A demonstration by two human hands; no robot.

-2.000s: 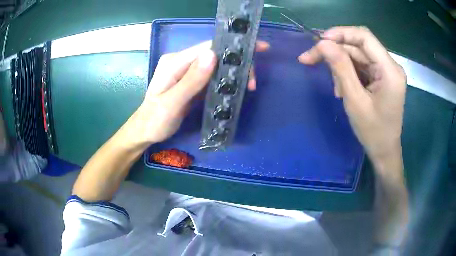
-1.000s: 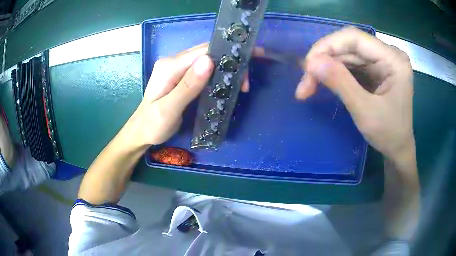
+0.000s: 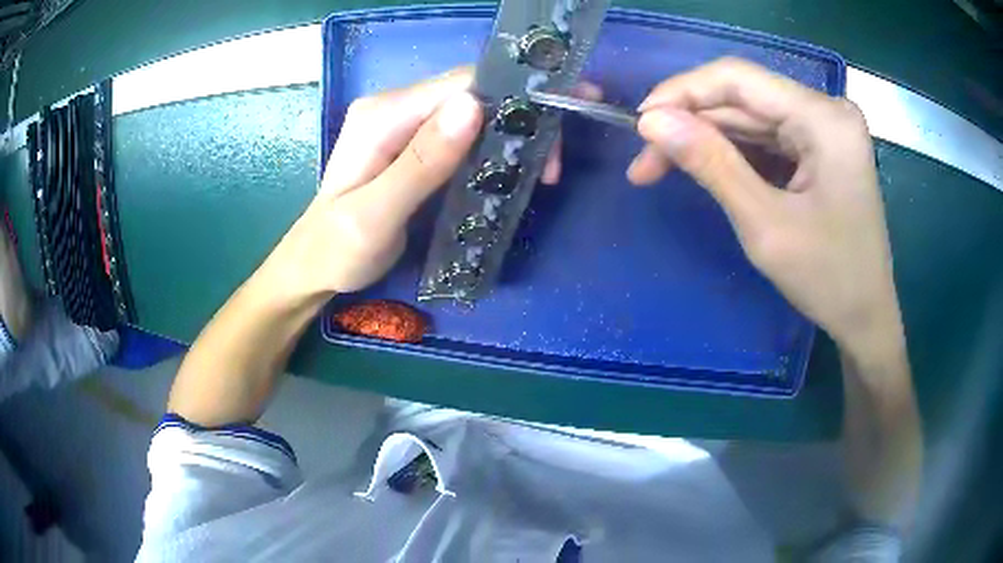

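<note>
My left hand [image 3: 385, 181] grips a long grey strip carrier [image 3: 467, 192] by its edge, thumb on the near face and fingers behind. The strip is tilted over the blue work tray [image 3: 660, 258], its upper end cut off by the picture's top edge. A row of round dark coil parts [image 3: 495, 176] sits along it, with small pale bits between them. My right hand [image 3: 770, 176] holds thin tweezers [image 3: 588, 108] between thumb and fingers. Their tips are at the second visible coil part from the top; whether they touch it I cannot tell.
An orange-red clump of wire scraps [image 3: 379, 320] lies in the tray's near left corner, with tiny specks along the near edge. Stacked black strips [image 3: 72, 220] lie at left on the green bench. Another person's sleeve [image 3: 66, 363] shows at far left. A white strip [image 3: 220, 86] crosses the bench.
The tweezers have come left from beside the strip to a coil part on it. The strip and my left hand stay over the tray's left half, with small shifts.
</note>
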